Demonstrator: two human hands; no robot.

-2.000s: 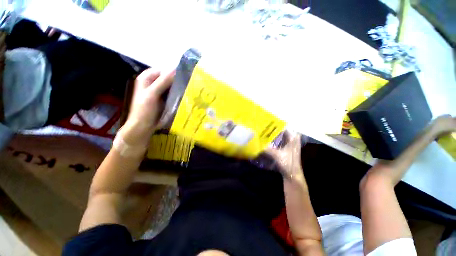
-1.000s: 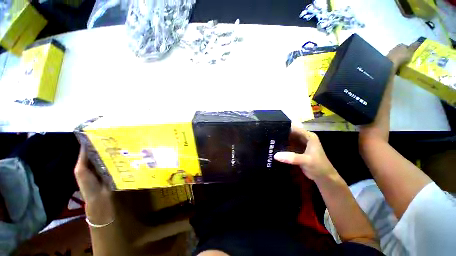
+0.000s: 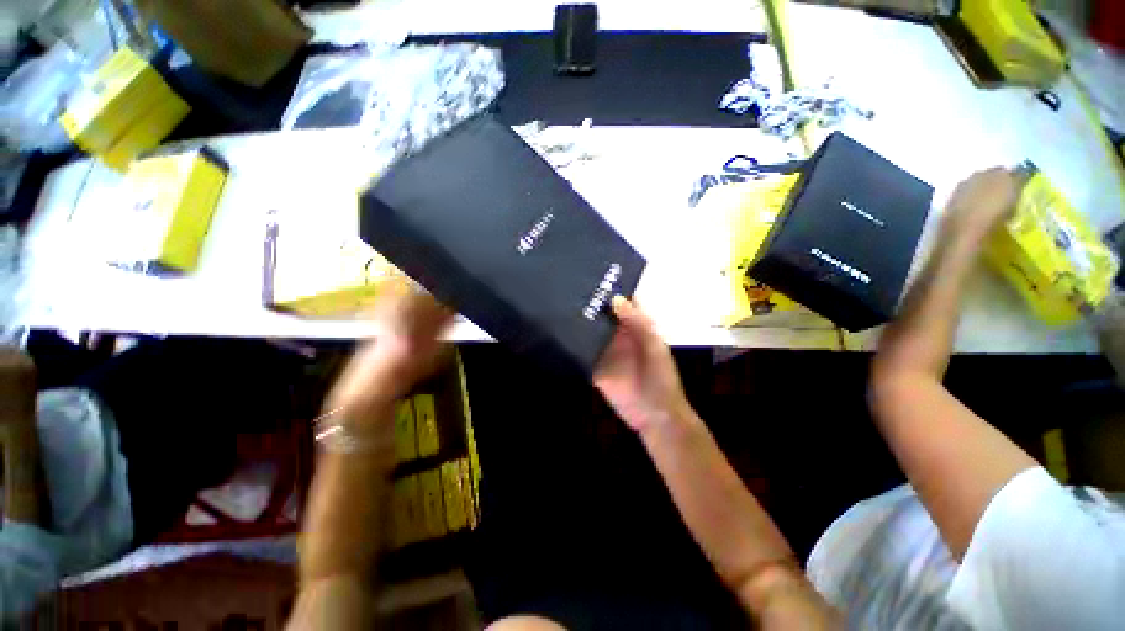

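Note:
A black inner box (image 3: 506, 234) with small pale lettering is held tilted above the table's near edge. My right hand (image 3: 639, 376) grips its lower right corner, thumb on the lettered face. My left hand (image 3: 417, 330) is blurred at the box's lower left edge, beside a yellow outer sleeve (image 3: 323, 274) on the white table. I cannot tell whether my left hand touches the box or the sleeve; its fingers are partly hidden. Part of a heap of small accessories (image 3: 561, 144) shows behind the black box.
A yellow box (image 3: 179, 212) stands at left. A clear bag of accessories (image 3: 438, 93) and a phone (image 3: 576, 37) lie at the back. At right are another black box (image 3: 851, 228) and a neighbour's hand (image 3: 981, 203) on a yellow box (image 3: 1051, 247). A carton (image 3: 432, 475) holds yellow boxes below.
The black box has come out of the yellow sleeve and is turned and raised over the table. The sleeve now lies on the table at left. My left hand has moved right.

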